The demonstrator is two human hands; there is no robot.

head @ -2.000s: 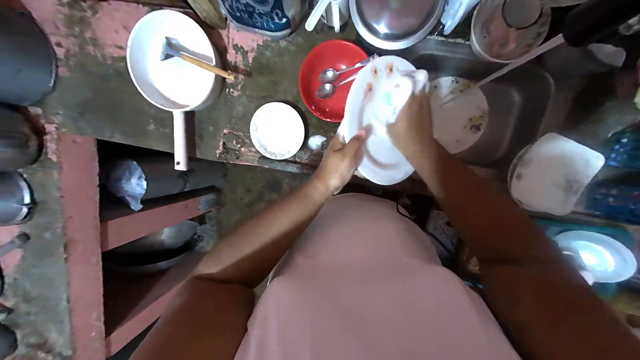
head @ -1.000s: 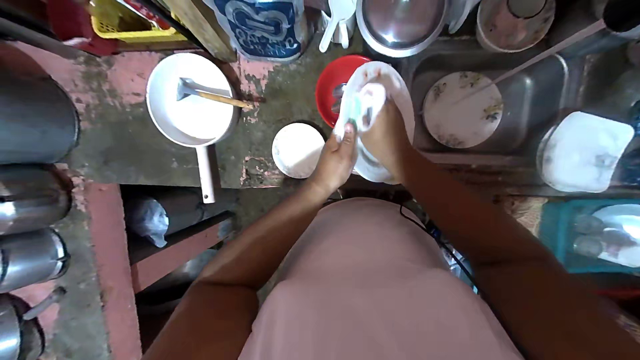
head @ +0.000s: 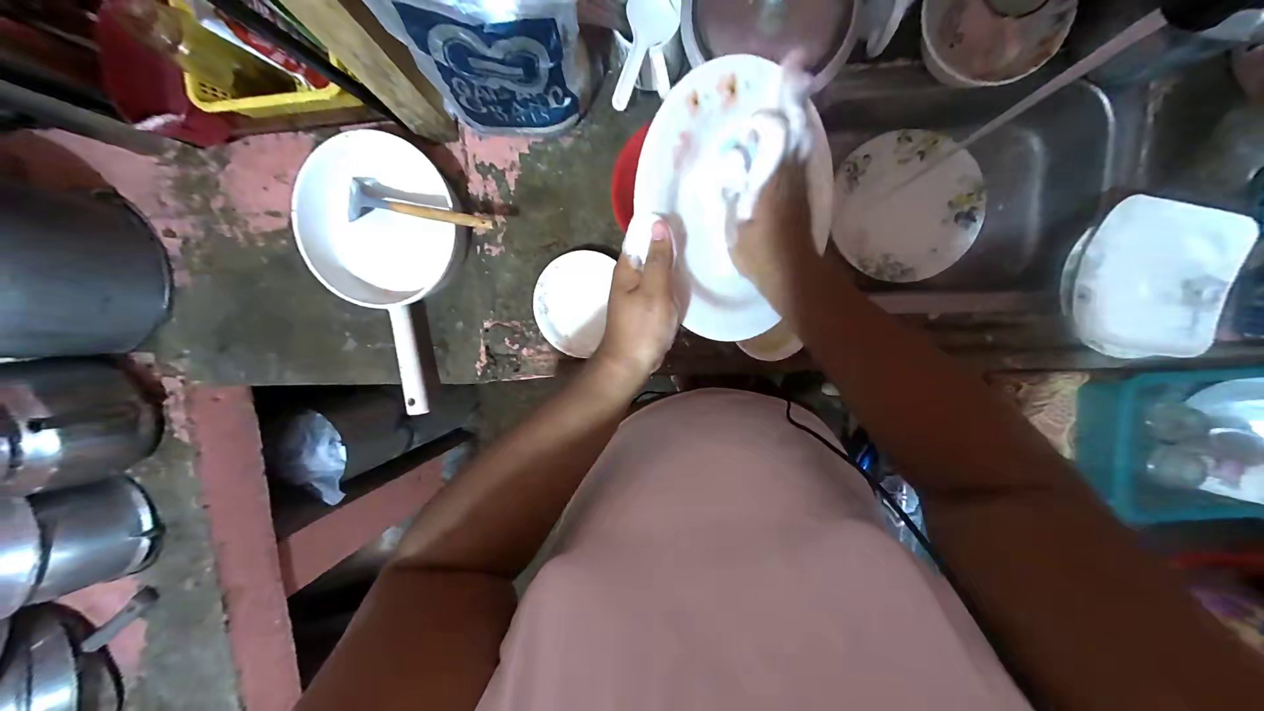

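My left hand (head: 644, 301) grips the lower left rim of a white oval plate (head: 716, 286), which is tilted over the counter edge and has orange marks near its top. Against the plate's face, my right hand (head: 780, 212) presses a white, blurred, soapy cloth or sponge (head: 765, 148). Behind the plate a red bowl (head: 624, 178) shows only its left edge. A small white bowl (head: 575, 303) lies just left of my left hand. To the right, a floral plate (head: 908, 205) sits in the metal sink (head: 1047, 168).
A white saucepan (head: 375, 217) holding a wooden-handled brush or scraper (head: 425, 209) stands left. Metal pots (head: 74, 267) line the far left. A printed plastic bag (head: 504, 64) and a steel basin (head: 775, 35) are at the back. White square dishes (head: 1160, 276) and a teal basin (head: 1096, 444) lie right.
My right hand and the white cloth or sponge have moved about on the plate's face. The plate has tilted and turned in my left hand. The view has shifted somewhat.
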